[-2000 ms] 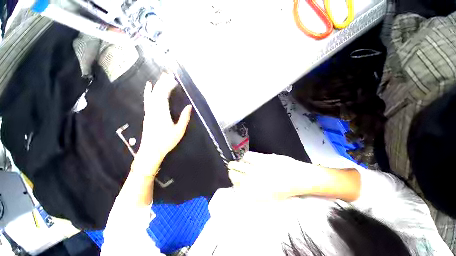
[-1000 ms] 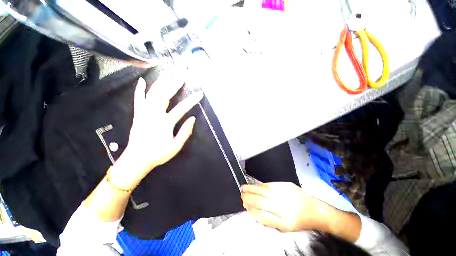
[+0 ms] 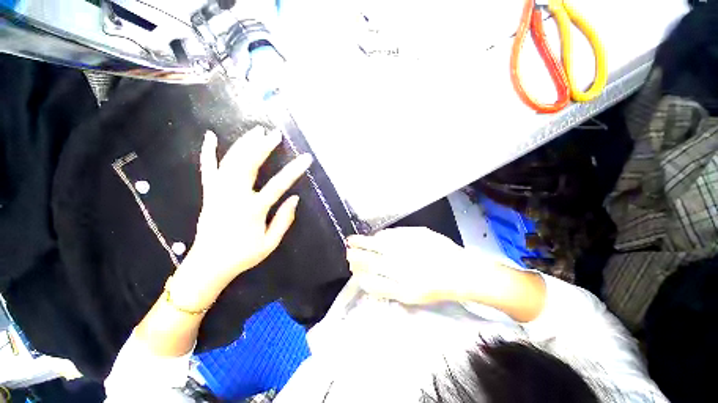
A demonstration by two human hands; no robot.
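The black jacket panel (image 3: 102, 228) lies over the table's left part, with a pale stitched outline and two round snap buttons. The zipper tape (image 3: 321, 185) runs along its right edge, from the presser foot area (image 3: 272, 94) down to my right hand. My left hand (image 3: 240, 212) lies on the panel with spread fingers, fingertips just below the needle area. My right hand (image 3: 405, 264) pinches the zipper tape and panel edge at the table's front edge. Glare hides the needle.
The sewing machine head (image 3: 157, 39) spans the top left. Scissors with red and yellow handles (image 3: 559, 63) lie on the white table (image 3: 409, 126) at the right. A blue basket (image 3: 264, 354) is below, and checked garments (image 3: 669, 173) are piled at the far right. The wearer's dark hair shows at the bottom.
The panel and zipper tape have moved up toward the needle, and both snap buttons now show. My right hand has moved up with the edge. My left hand stays spread. The camera view has shifted.
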